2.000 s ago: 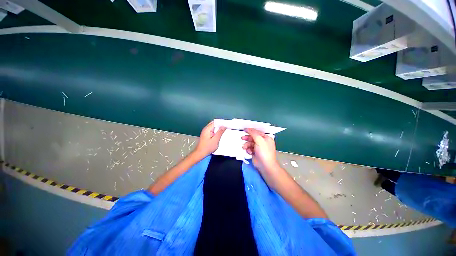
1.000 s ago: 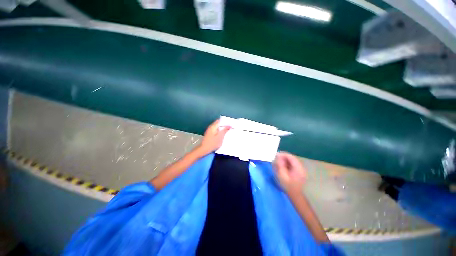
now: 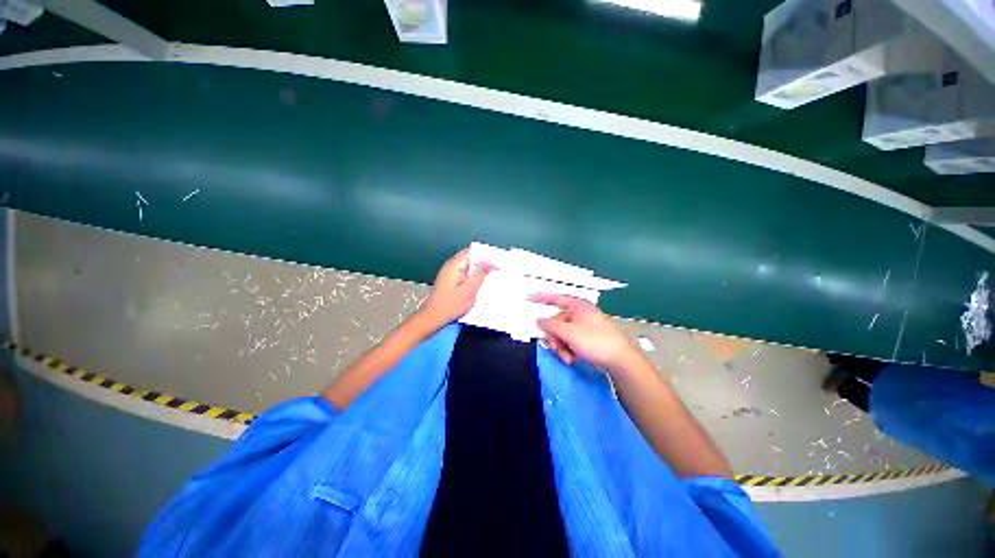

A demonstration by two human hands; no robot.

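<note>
A white folding carton [image 3: 507, 303] is at my lap, at the near edge of the green belt. A thin white flap [image 3: 556, 269] stands out along its far side and points right. My left hand [image 3: 456, 289] holds the carton's left end, with the thumb on its top face. My right hand [image 3: 580, 330] lies at the carton's right part, with its index finger stretched over the white face and the other fingers curled at its near edge. The underside of the carton is hidden.
The green belt [image 3: 360, 174] runs across, with a white rail beyond. White cartons [image 3: 820, 55] stand at the upper right, another [image 3: 419, 20] at the top. Crumpled shiny scrap [image 3: 976, 314] lies at far right, near a person's blue sleeve [image 3: 933, 409]. Slivers litter the floor [image 3: 218, 316].
My right hand was off the carton's right end, low and blurred, one second ago. It has moved up and left onto the carton. My left hand still holds the left end.
</note>
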